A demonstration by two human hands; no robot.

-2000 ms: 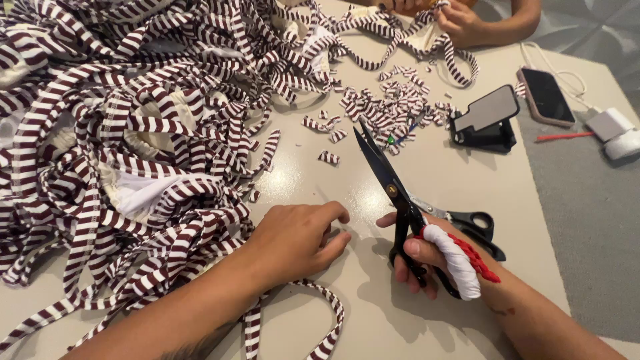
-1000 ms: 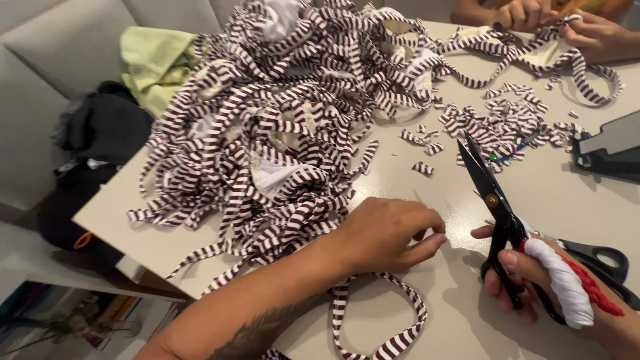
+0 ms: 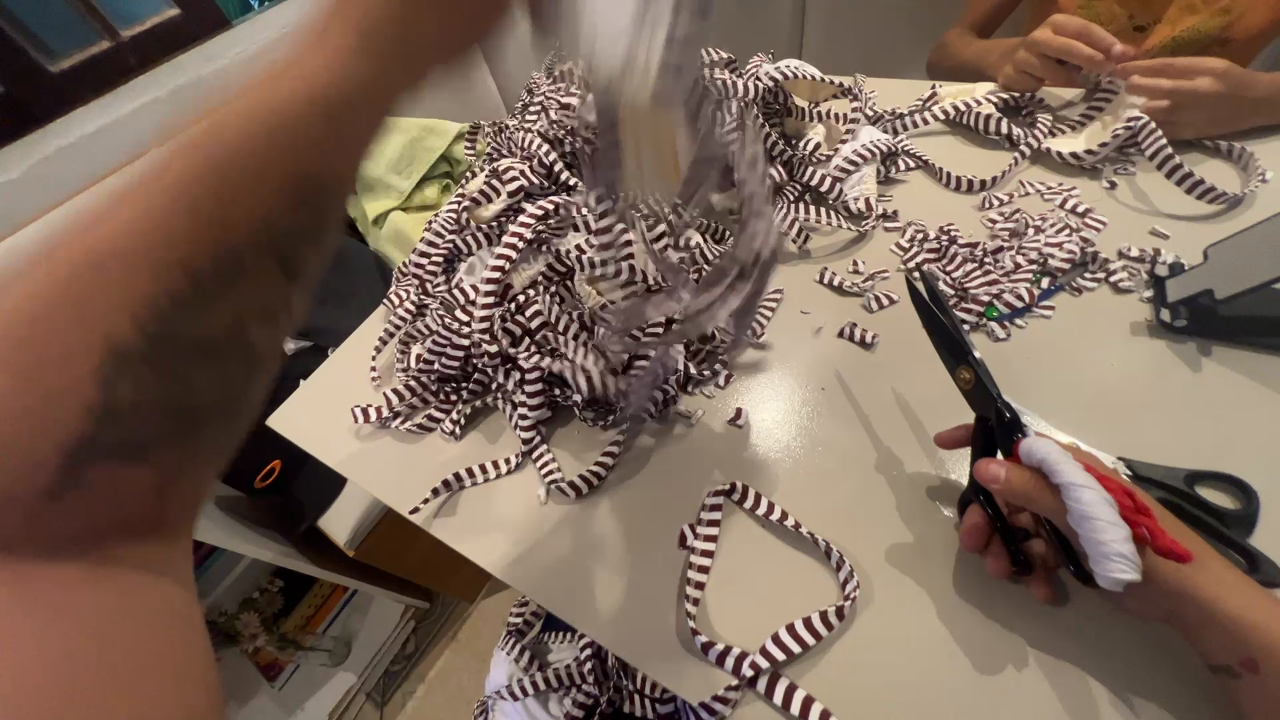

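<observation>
My right hand [image 3: 1030, 510] grips black-handled scissors [image 3: 965, 378], blades slightly apart and pointing up and away; one handle is wrapped in white and red cloth. My left arm [image 3: 200, 240] reaches up across the left side, blurred, and its hand is cut off by the top edge. Below that hand hangs a blurred bunch of striped fabric strips [image 3: 735, 270], over a big pile of maroon and white striped strips [image 3: 520, 290]. A looped striped strip [image 3: 850, 590] lies on the table in front of me. Short cut pieces [image 3: 1000, 250] lie beyond the scissors.
Another person's hands [image 3: 1120, 75] hold a striped strip at the far right. A second pair of scissors [image 3: 1215, 500] lies behind my right wrist. A black stand [image 3: 1220, 285] is at the right edge. Green cloth [image 3: 410, 185] sits beyond the pile; more strips [image 3: 560, 665] are below the table edge.
My left hand has gone from the near table up to the top edge, and a blurred bunch of strips now hangs there. My right hand keeps the scissors. The view has swung left.
</observation>
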